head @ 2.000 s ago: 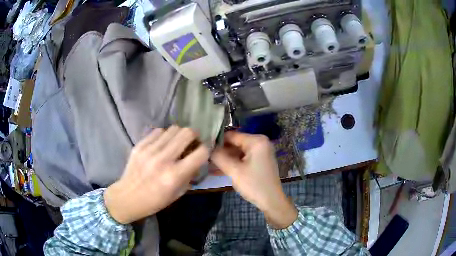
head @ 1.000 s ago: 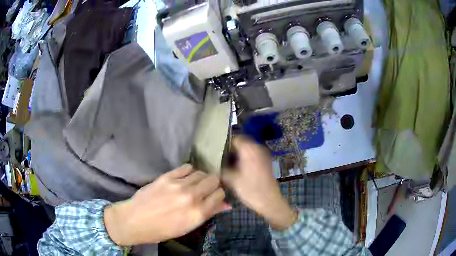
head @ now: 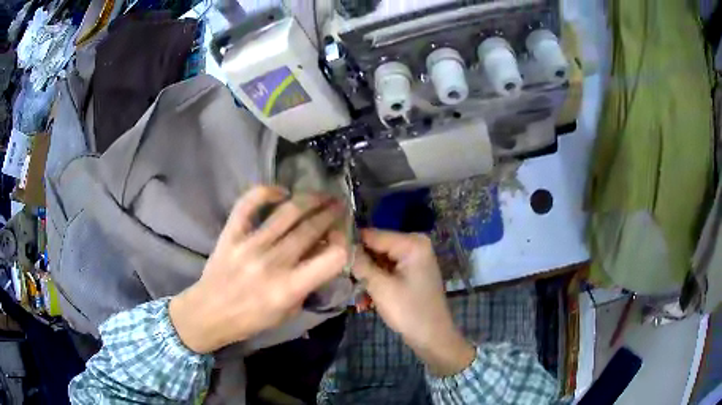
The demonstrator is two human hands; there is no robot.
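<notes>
The grey-brown garment body (head: 186, 170) lies heaped left of the overlock machine (head: 447, 95). A darker grey-green piece of cloth (head: 305, 170) runs from the needle area (head: 340, 146) down to my hands. My left hand (head: 261, 265) is on this cloth, fingers bent and spread over it, slightly blurred. My right hand (head: 408, 289) pinches the cloth edge between thumb and fingers, just right of my left fingertips and below the needle. The fingertips partly hide the cloth edge.
Trimmings (head: 467, 207) lie on a blue patch (head: 408, 212) right of the needle. Olive-green cloth (head: 653, 142) hangs at right. Dark brown cloth (head: 138, 75) lies at back left. A black slim rectangle (head: 613, 377) is at lower right. The white table (head: 554, 241) has a wooden front edge.
Since one second ago, my left hand has moved up towards the needle and onto the cloth. My right hand's fingers now meet the cloth edge. The garment has shifted and bunched; the view has moved slightly.
</notes>
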